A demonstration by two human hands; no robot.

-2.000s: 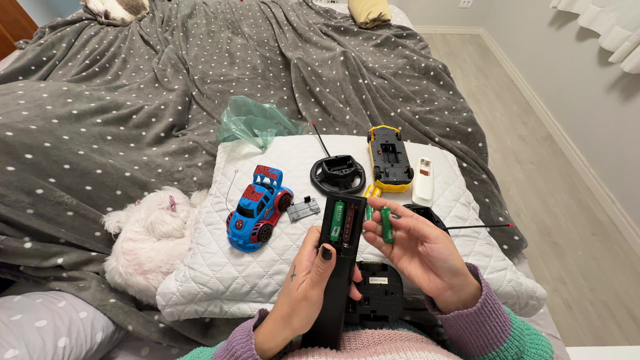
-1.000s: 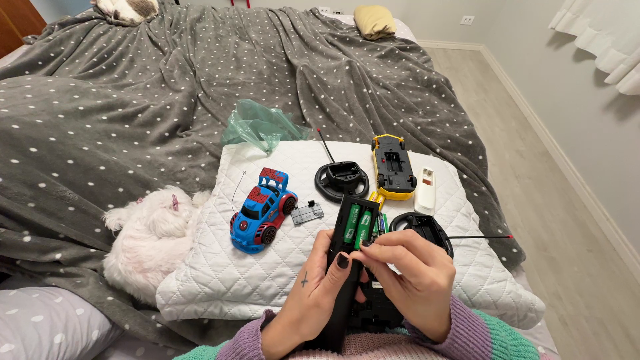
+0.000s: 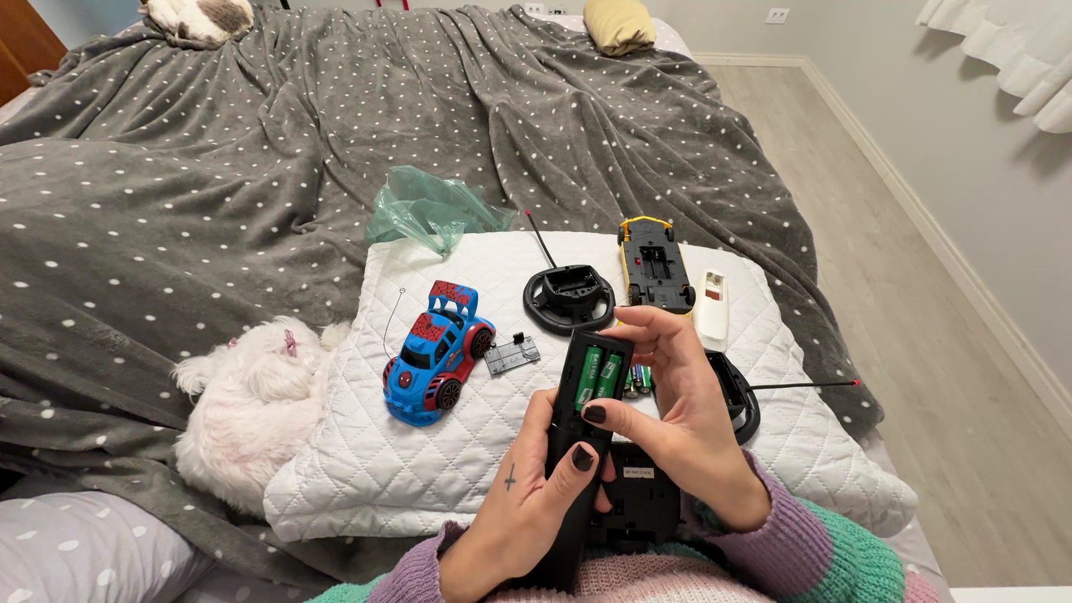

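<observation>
My left hand (image 3: 536, 490) grips a black remote control (image 3: 569, 502) with its battery compartment uncovered. Two green batteries (image 3: 598, 377) lie side by side in that compartment. My right hand (image 3: 691, 410) is at the compartment end, its thumb on the lower end of the batteries and its fingers around the top edge. Behind the remote, more green batteries (image 3: 638, 381) rest on the quilted pillow (image 3: 335, 469). A black device with a label (image 3: 645, 502) lies near my lap, partly hidden by my hands.
On the pillow are a blue and red toy car (image 3: 431, 360), a grey battery cover (image 3: 512, 355), two steering-wheel controllers (image 3: 569, 299) (image 3: 741, 394), an overturned yellow car (image 3: 656, 266) and a white remote (image 3: 713, 310). A green plastic bag (image 3: 435, 209) lies behind; a white dog (image 3: 251, 410) lies at left.
Two seconds ago my right hand held green batteries beside the remote, and one green battery showed in its compartment. Now two green ones lie there, and my right hand is on the remote.
</observation>
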